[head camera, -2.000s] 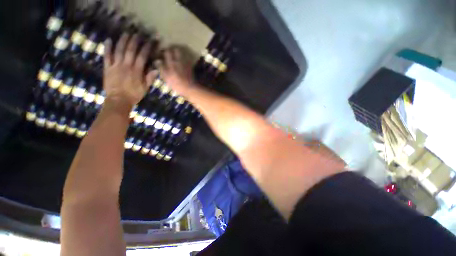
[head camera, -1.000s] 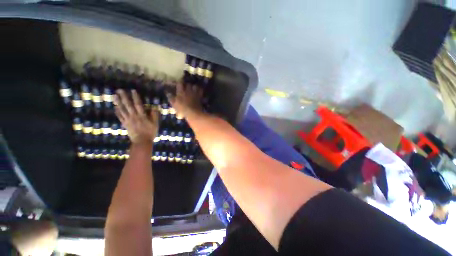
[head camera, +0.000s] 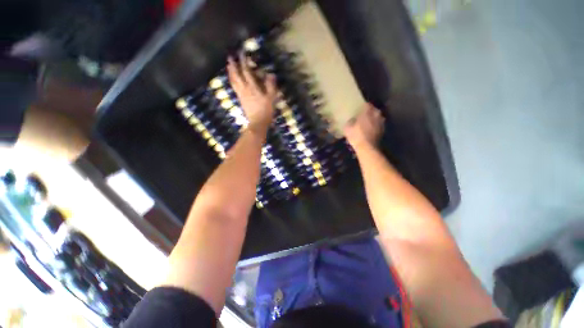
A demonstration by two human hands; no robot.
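Note:
A large black tote (head camera: 445, 154) holds rows of small black power adapters (head camera: 298, 138) with white and yellow bands. A tan cardboard sheet (head camera: 323, 57) lies in the tote beside the rows. My left hand (head camera: 253, 93) rests on the rows with fingers spread; nothing shows held in it. My right hand (head camera: 365, 126) is at the near right end of the cardboard, where the rows end. Its fingers are bent and blurred, and I cannot tell whether it grips anything.
Blue cloth (head camera: 320, 275) is against the tote's near side. A pale bench with dark items (head camera: 89, 275) is at lower left. A brown carton (head camera: 54, 134) is at left. A dark box (head camera: 535, 278) is on the grey floor at lower right.
The view has turned, so the tote appears tilted. My right hand has moved from the rows to the cardboard's near end. My left hand stays on the rows.

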